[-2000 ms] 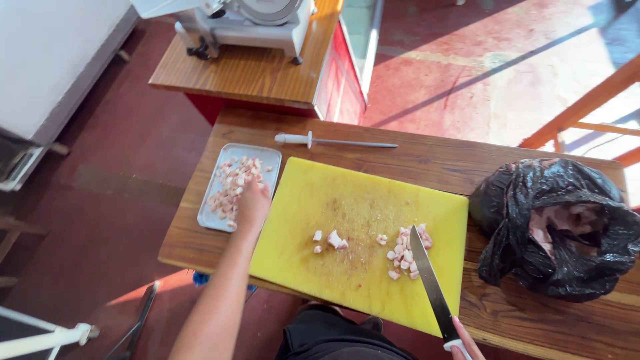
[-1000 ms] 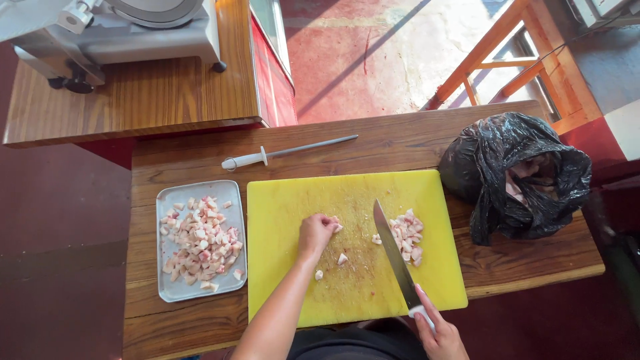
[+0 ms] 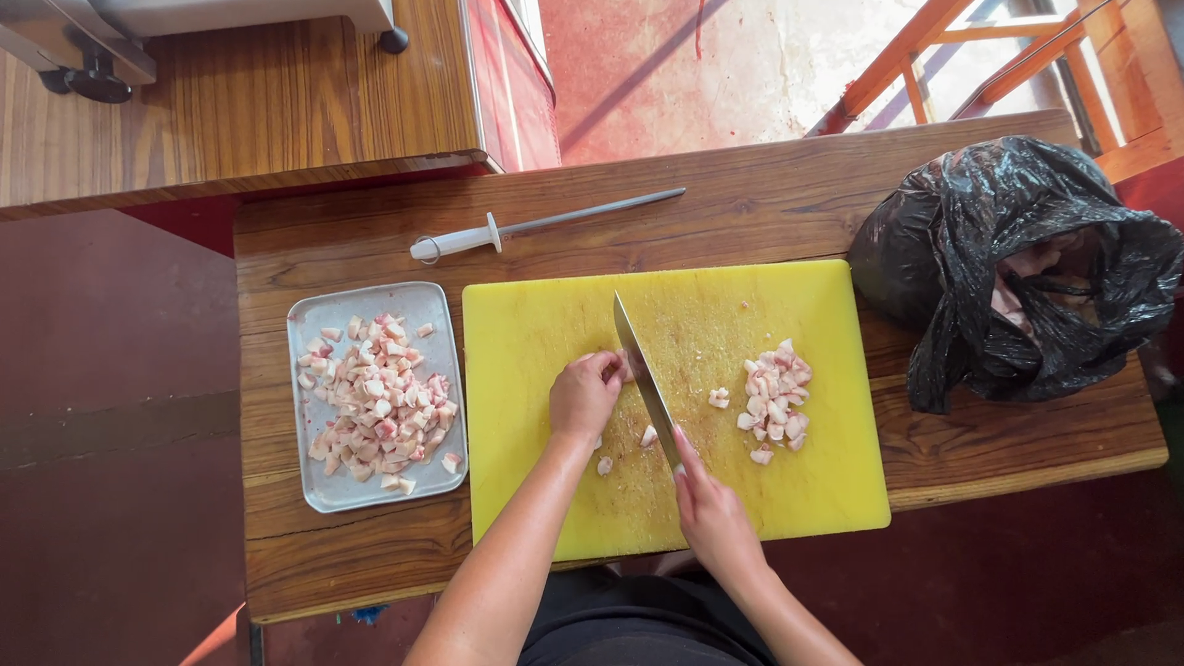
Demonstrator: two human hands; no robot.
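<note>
My right hand (image 3: pixel 712 509) grips the white handle of a kitchen knife (image 3: pixel 645 377), whose blade points away from me over a yellow cutting board (image 3: pixel 536 324). Just left of the blade, my left hand (image 3: pixel 588 393) pinches a small piece of pale, fatty meat (image 3: pixel 626 366), partly hidden by the fingers. A few loose bits lie near the blade. To the right is a pile of diced pale meat (image 3: pixel 775 398) on the board. Left of the board, a metal tray (image 3: pixel 305 462) holds many more diced pieces.
A honing steel with a white handle (image 3: pixel 458 242) lies behind the board on the wooden table (image 3: pixel 786 203). At the right stands an open black plastic bag (image 3: pixel 980 250) with pale meat inside. A machine's metal base (image 3: pixel 268 11) rests on the wooden counter (image 3: pixel 277 102) at back left.
My left hand has moved from the tray onto the board and now holds a piece by the blade. The knife has moved left from beside the diced pile. The view has shifted.
</note>
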